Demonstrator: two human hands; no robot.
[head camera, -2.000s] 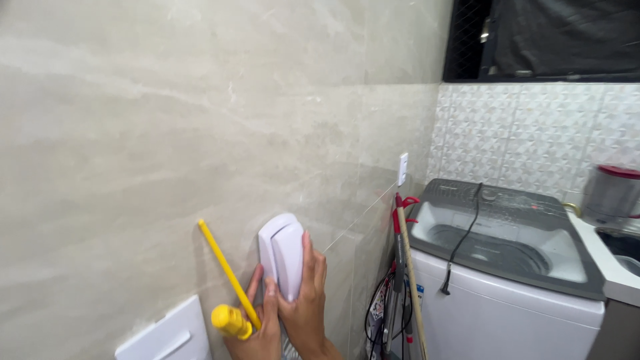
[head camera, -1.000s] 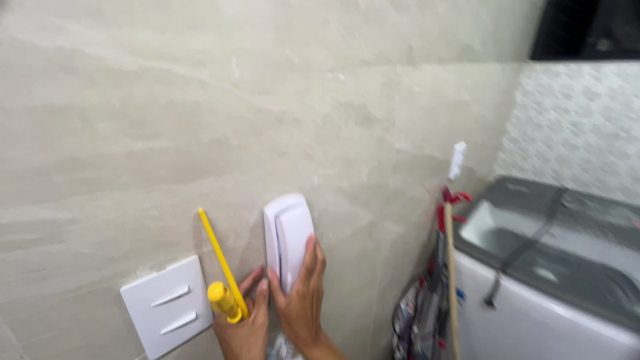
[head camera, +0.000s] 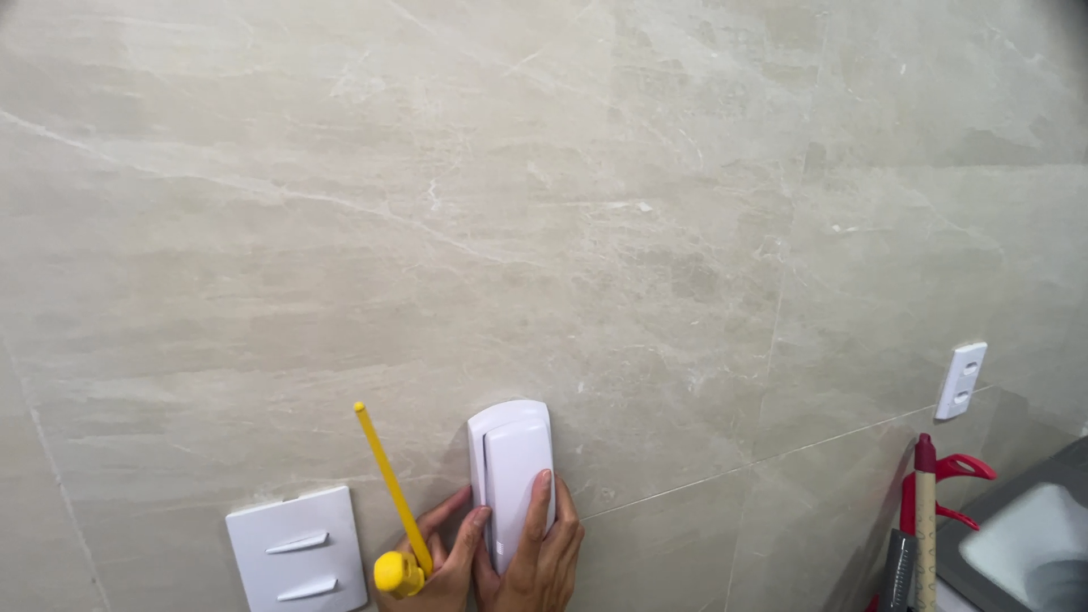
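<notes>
A white wall-mounted intercom handset unit is against the tiled wall low in the middle of the view. My right hand grips its right side and lower part, fingers along the front. My left hand touches its lower left edge with the fingertips. Held in that same left hand is a yellow tool, a thin rod pointing up and left, with a thick yellow end by the palm. The bottom of the unit is hidden by the hands.
Left of the hands, a white switch plate with raised rockers is on the wall. Farther right are a white power outlet, a wooden pole with a red tip, a red hooked handle and part of a washing machine.
The view has swung left and toward the wall, so most of the washing machine has left the picture. Both hands stay at the white unit, and the yellow tool stays in my left hand.
</notes>
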